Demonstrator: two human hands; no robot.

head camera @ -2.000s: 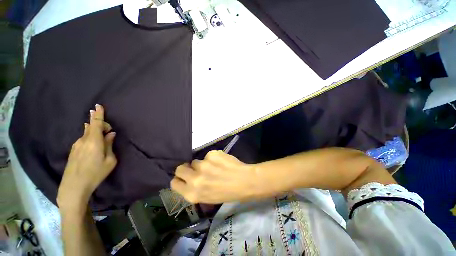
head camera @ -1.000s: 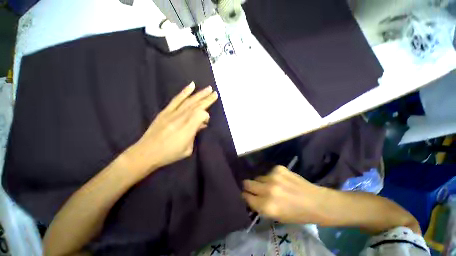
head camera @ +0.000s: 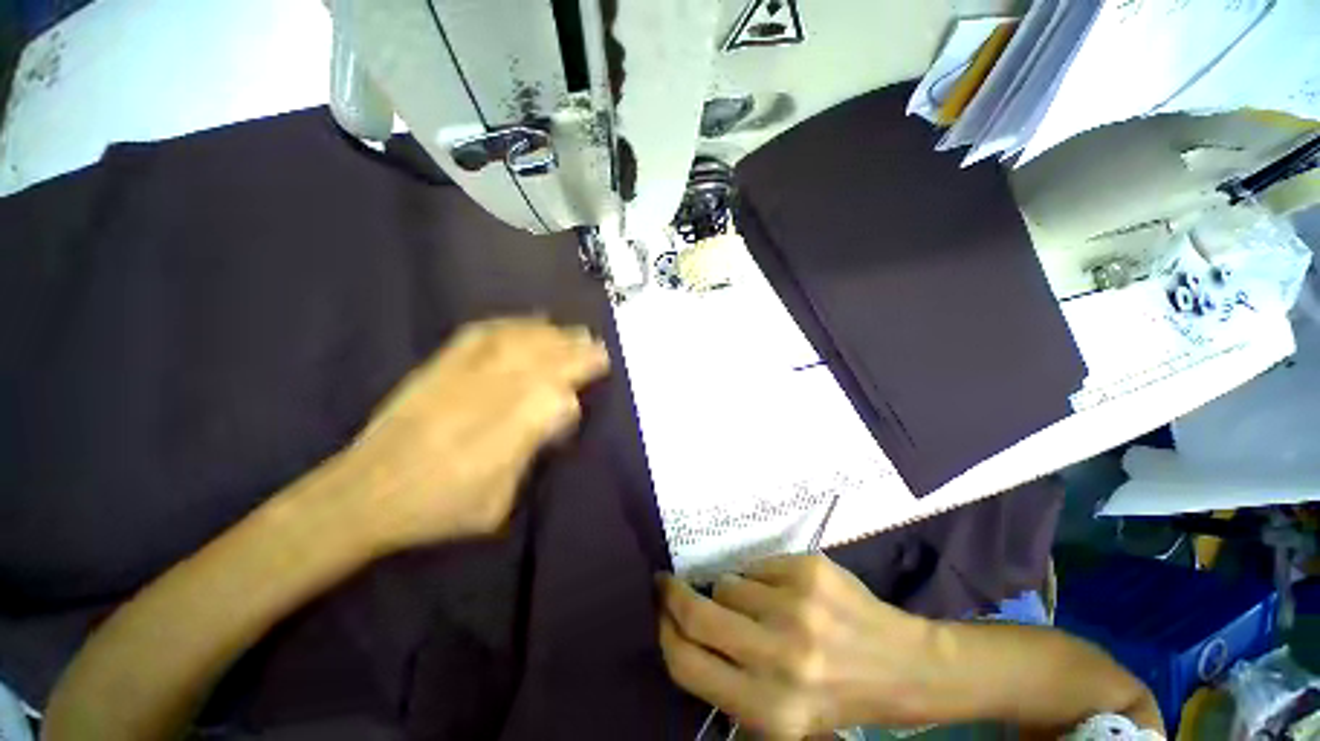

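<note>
A large dark garment panel point(head camera: 188, 391) covers the left of the white table, its right edge running down from the presser foot point(head camera: 591, 253) of the sewing machine point(head camera: 507, 87). My left hand point(head camera: 478, 420), slightly blurred, lies on top of the panel near that edge, fingers toward the needle area. My right hand point(head camera: 789, 644) pinches the panel's edge at the table's front. A thin silvery tool point(head camera: 824, 524) sticks up from my right hand; its type is unclear. A stack of dark cut panels point(head camera: 927, 304) lies right of the needle.
White paper sheets point(head camera: 1100, 73) hang at the machine's upper right. A clear plastic packet point(head camera: 1230, 275) sits at the right. Printed ruler markings point(head camera: 782, 507) run along the table's front edge. Dark cloth point(head camera: 970, 557) hangs below the table edge. A blue bin point(head camera: 1187, 615) stands lower right.
The view has tilted up, showing more of the machine head and the papers. My left hand remains on the panel near its edge; my right hand still pinches the edge and keeps the tool.
</note>
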